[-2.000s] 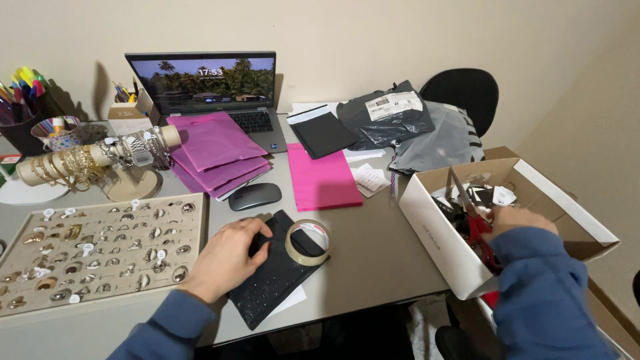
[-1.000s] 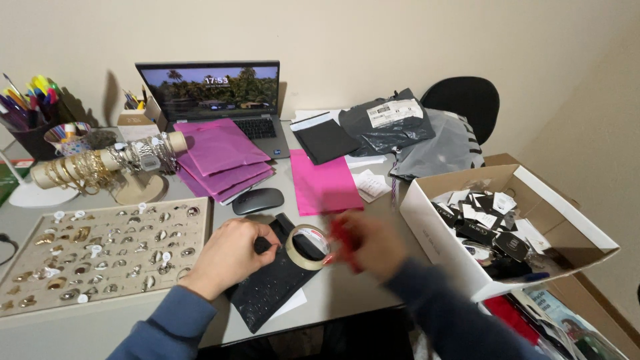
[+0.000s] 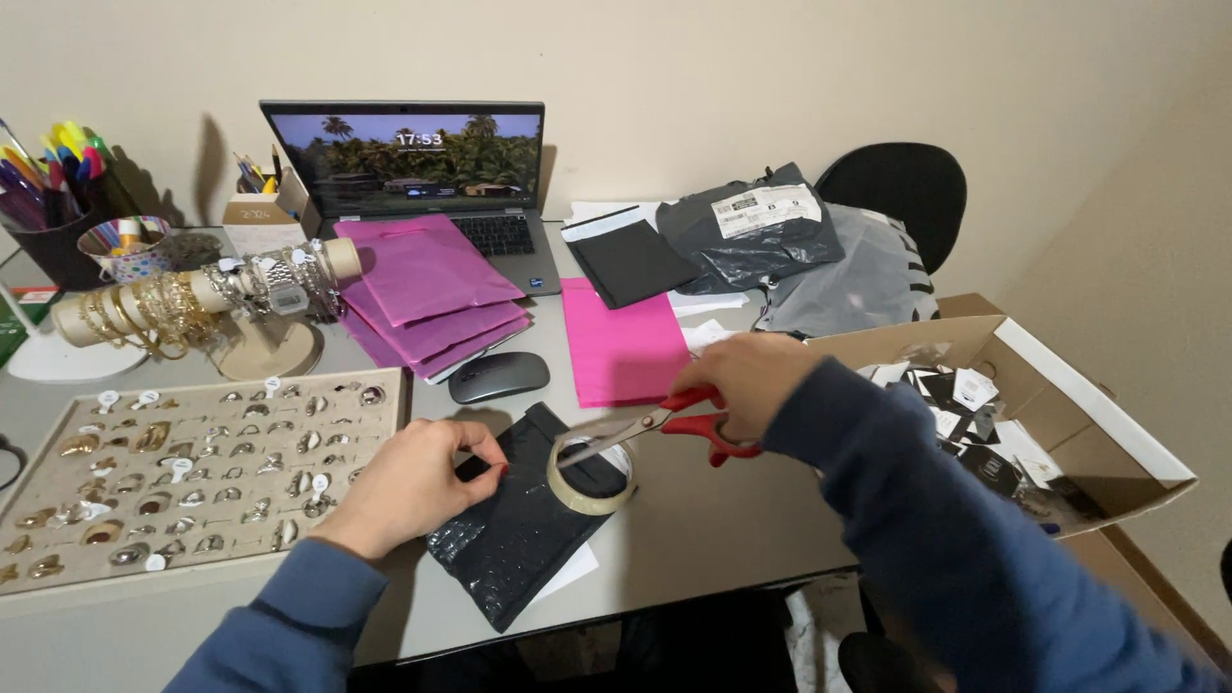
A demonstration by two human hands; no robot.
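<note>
My right hand (image 3: 756,385) holds red-handled scissors (image 3: 664,421), whose blades reach left over a roll of clear packing tape (image 3: 589,496). The roll lies on a black plastic mailer (image 3: 529,539) near the desk's front edge. Thumb and index finger of my left hand (image 3: 433,476) are pinched together at the mailer's left part, beside the roll; whether they hold tape or the mailer's edge I cannot tell. A sheet of white paper (image 3: 566,572) shows from under the mailer.
Rings fill a tray (image 3: 404,390) at left, below a bracelet stand (image 3: 269,348). Behind are a laptop (image 3: 414,159), purple bags (image 3: 433,265), a mouse (image 3: 499,376), a pink bag (image 3: 621,342) and dark mailers (image 3: 630,255). An open cardboard box (image 3: 1097,414) of cards stands at right.
My right hand was in the cardboard box two seconds ago; it has come left with the scissors, now over the tape roll. My left hand has stayed by the black mailer.
</note>
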